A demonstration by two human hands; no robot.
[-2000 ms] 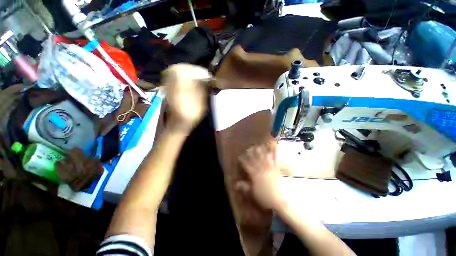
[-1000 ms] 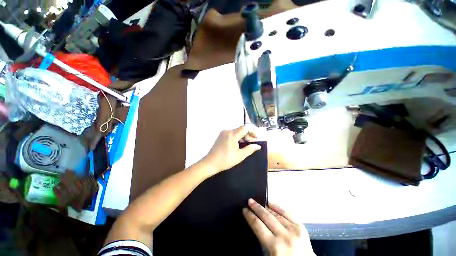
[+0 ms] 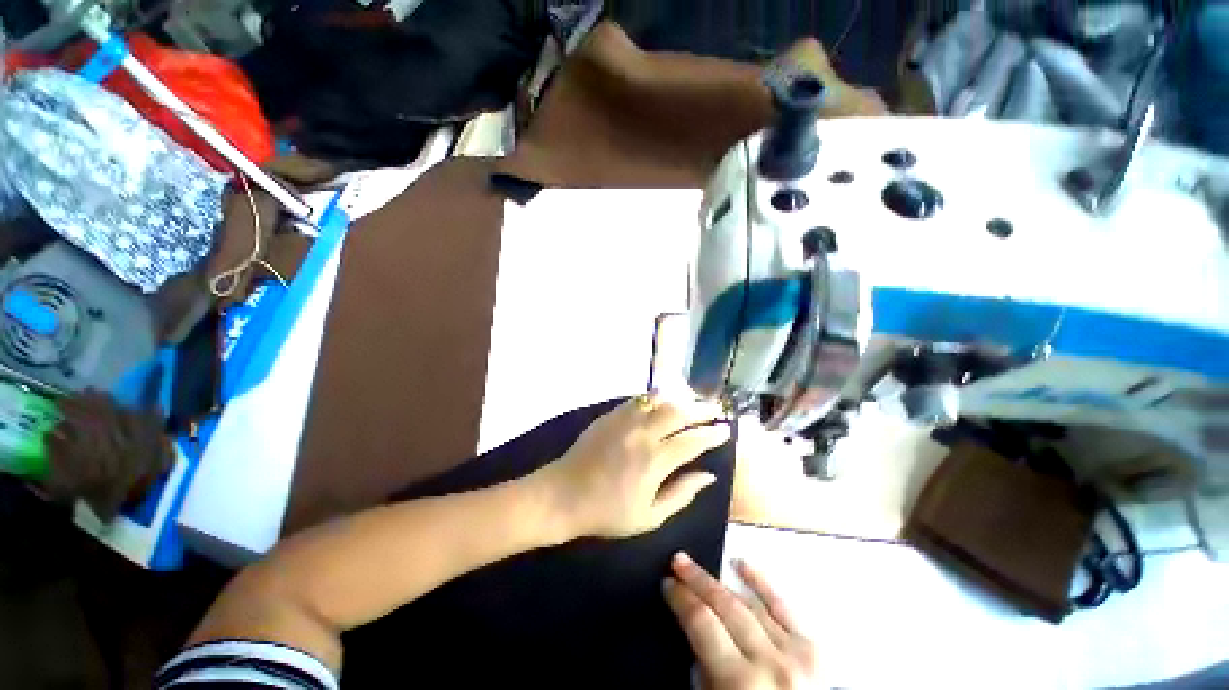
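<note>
A black panel lies on the white table, its top right corner at the needle area of the white sewing machine. My left hand rests flat on it just below the machine head, fingers spread toward its right edge. My right hand lies lower on the panel's right edge, cut off by the bottom of the picture, fingers apart. A brown panel lies left of and partly under the black one. The presser foot and needle are mostly hidden by the machine head.
A folded brown piece lies over black-handled scissors on the right. At left are a grey fan, a green-labelled bottle, a silvery bag and a red bag. Brown cloth lies behind the table.
The black panel now reaches the needle area, its upper edge slanting left. My left hand has moved from the panel's corner to lie flatter on it. The camera view has shifted.
</note>
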